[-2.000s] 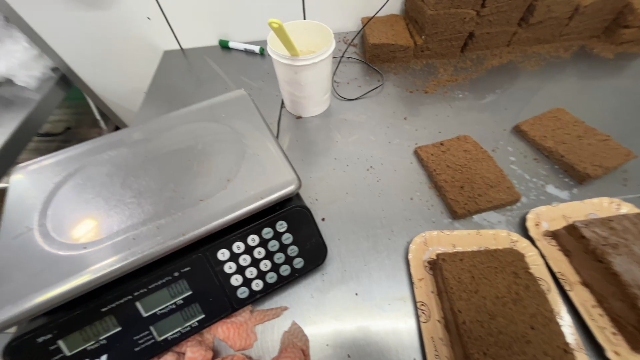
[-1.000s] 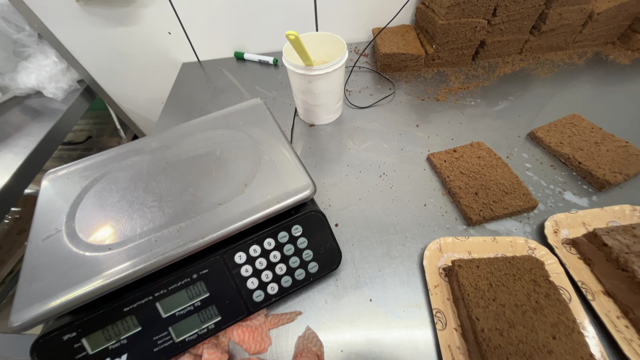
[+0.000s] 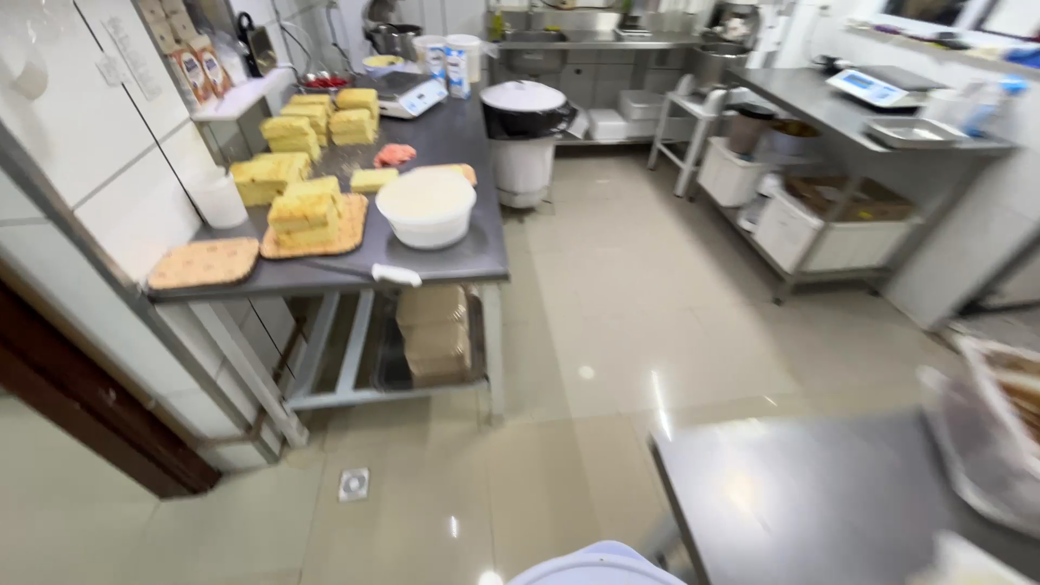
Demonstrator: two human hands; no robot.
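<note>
Neither of my hands shows in the head view. On the dark worktop at the left stand several stacks of yellow sponge cake; one stack (image 3: 305,215) sits on a patterned cake board (image 3: 353,231). A second board (image 3: 205,263) lies at the near left corner. Beside the stack is a white bowl (image 3: 426,207) with pale contents. A knife with a white handle (image 3: 396,275) lies by the near edge. Farther back are a crumpled pink cloth (image 3: 395,155) and a white scale (image 3: 413,96).
A white bin (image 3: 524,154) with a black liner stands past the worktop. At the right is a steel table (image 3: 812,106) with another scale (image 3: 886,85). A metal table (image 3: 780,496) fills the near right, and a pale lid-like rim (image 3: 597,566) shows at the bottom edge.
The view has swung away from the scale and brown sponge slabs to a wider part of the room, with yellow cakes on another worktop.
</note>
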